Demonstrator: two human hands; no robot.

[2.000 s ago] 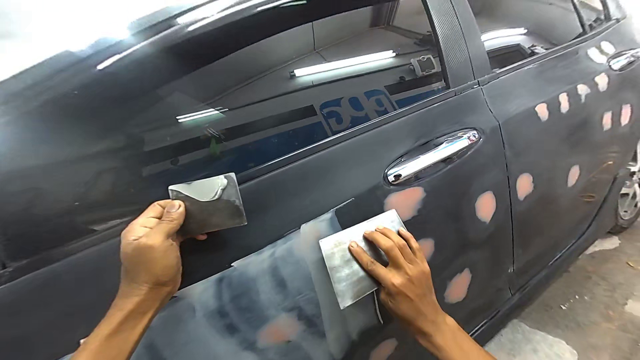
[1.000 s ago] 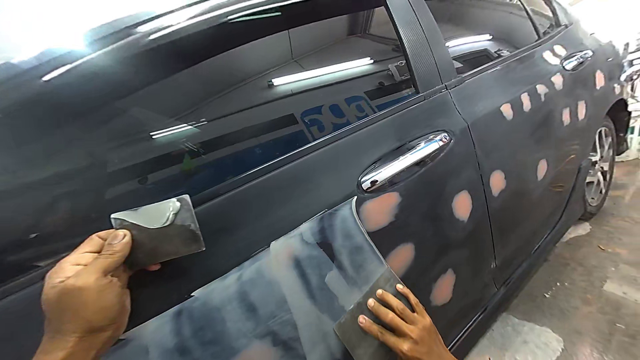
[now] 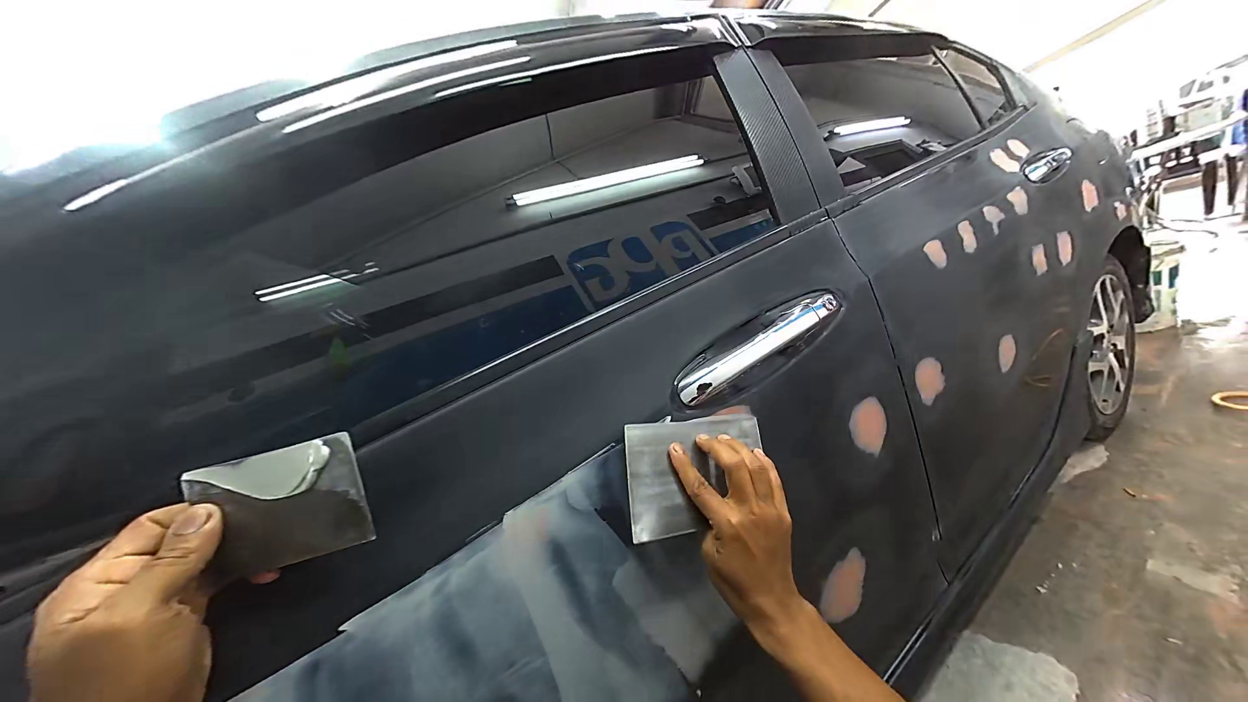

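Observation:
My left hand (image 3: 132, 604) holds a dark flat spreader plate (image 3: 292, 531) at its near corner, thumb on top; pale putty (image 3: 273, 478) lies along the plate's upper part. My right hand (image 3: 746, 507) presses a grey flat spreader (image 3: 658, 478) against the front door of a dark car, fingers spread over its face, just below the chrome door handle (image 3: 756, 356). Greyish, smeared filler (image 3: 526, 604) covers the door panel below and left of this spreader. Pinkish patches (image 3: 868, 426) dot the door to the right of my hand.
The rear door (image 3: 975, 312) bears more pinkish patches and a second chrome handle (image 3: 1046, 165). Dark window glass (image 3: 439, 273) with reflections lies above the front door. A rear wheel (image 3: 1110, 341) stands on the stained concrete floor (image 3: 1141, 546) at right, with an orange ring (image 3: 1230, 400) beyond.
My right hand and its spreader have moved up the door from the lower panel to just under the handle. The left hand still holds the plate with putty.

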